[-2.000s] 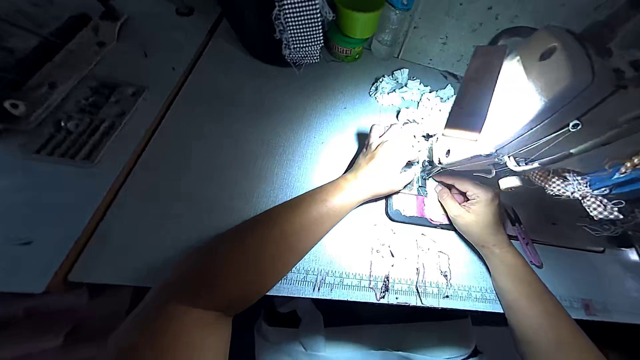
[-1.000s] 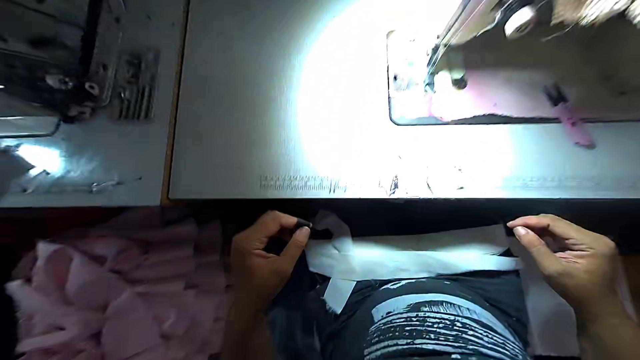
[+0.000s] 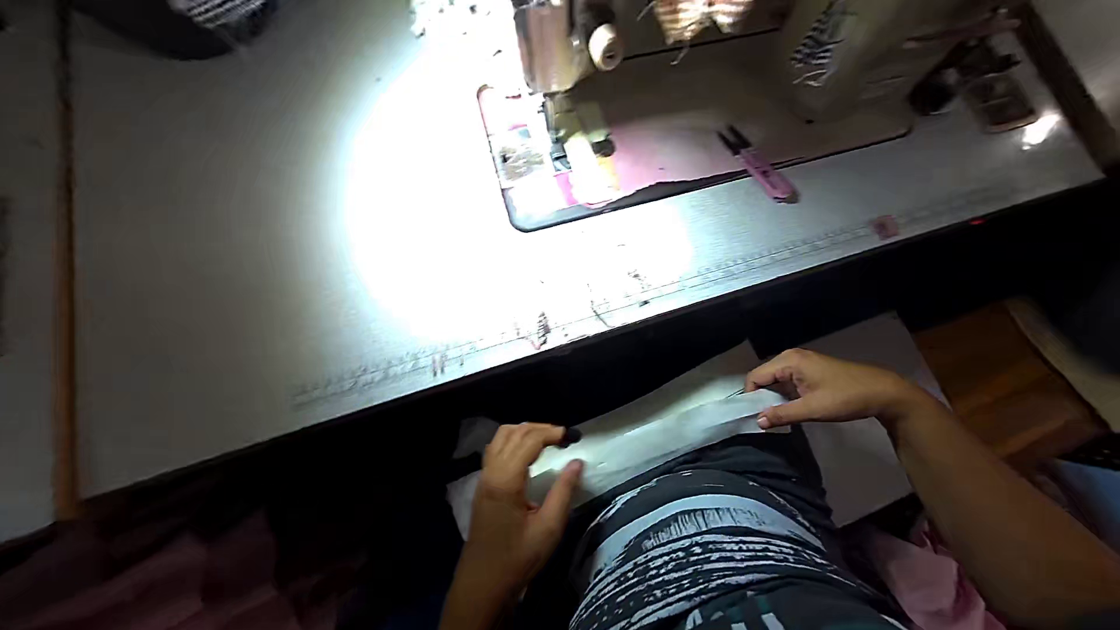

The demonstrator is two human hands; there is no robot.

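Note:
Pale strips of cloth (image 3: pixel 652 437) lie across my lap, below the front edge of the table. My left hand (image 3: pixel 529 477) is over their left end, fingers and thumb apart, with a dark piece at one fingertip; whether it touches the cloth I cannot tell. At the right end, my right hand (image 3: pixel 801 389) has the cloth's edge between thumb and fingers. Above, the needle area of a sewing machine (image 3: pixel 560 131) stands under a bright lamp. Pink thread snips (image 3: pixel 759 166) lie on the machine bed, right of the needle.
The white sewing table (image 3: pixel 219 262) has a printed ruler (image 3: pixel 376 372) along its front edge. Dark cloth (image 3: pixel 210 22) sits at the upper left. Pink fabric (image 3: pixel 175 569) lies low at the left, more at lower right. A small clear container (image 3: pixel 1000 101) is at the table's right.
Both hands were at the needle two seconds ago, then at the lap with the pale strips. Since then my left hand has opened and come nearer the right. The view has shifted strongly.

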